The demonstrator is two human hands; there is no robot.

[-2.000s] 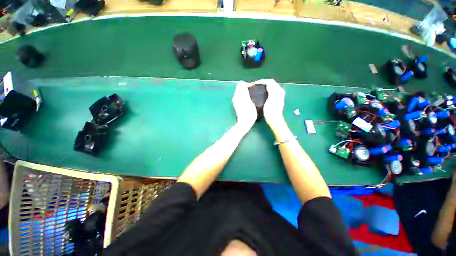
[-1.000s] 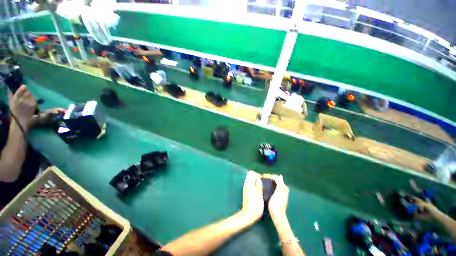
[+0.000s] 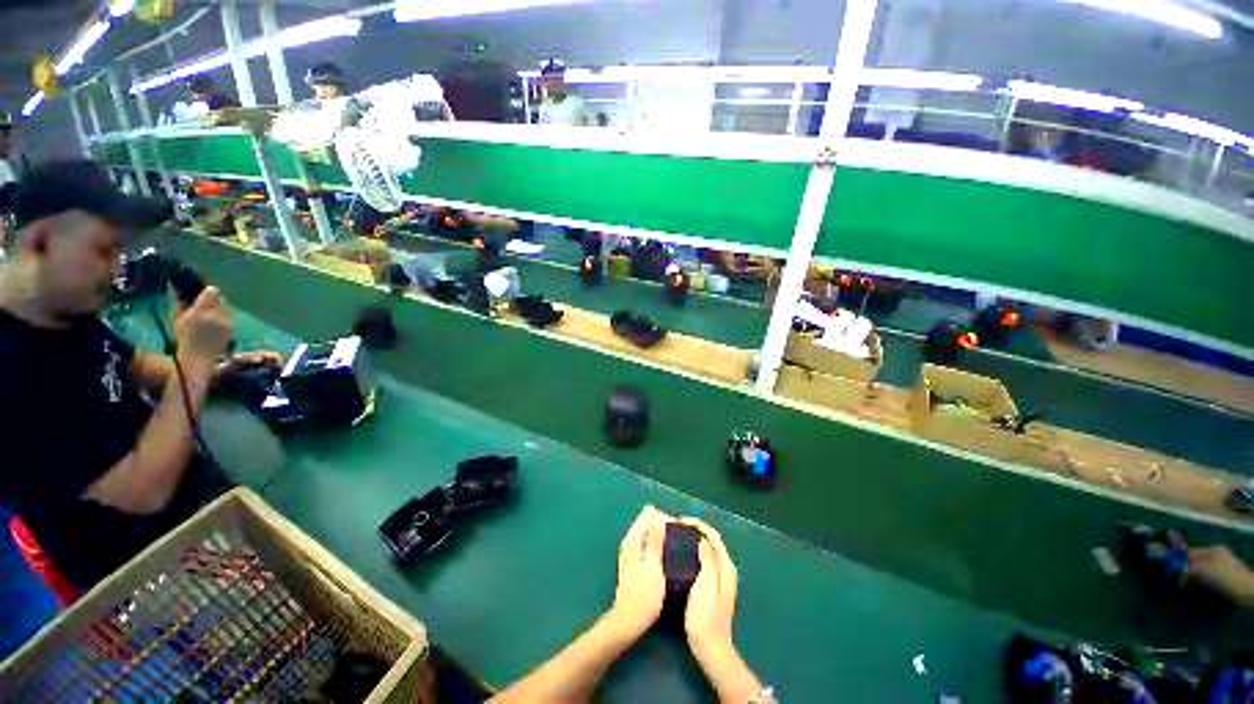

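Observation:
A closed black unit (image 3: 681,557) is held upright between my two hands above the green bench, low in the middle of the view. My left hand (image 3: 640,571) is pressed against its left side. My right hand (image 3: 711,591) is pressed against its right side. The palms and fingers cover most of the unit. Two black housing shells, one (image 3: 417,524) nearer and one (image 3: 486,480) just behind it, lie on the bench to the left of my hands.
The dark green conveyor (image 3: 550,399) carries a black closed unit (image 3: 626,414) and a wired unit (image 3: 751,457). A beige crate (image 3: 399,646) stands lower left. A seated worker (image 3: 103,371) holds a driver (image 3: 184,285) beside a black-and-white box (image 3: 319,385). Wired units (image 3: 1041,670) lie lower right; another person's hand (image 3: 1221,571) shows.
The view has tilted up and turned left, bringing the neighbouring worker into view. My hands still hold the black unit between them. Another person's hand remains at the right.

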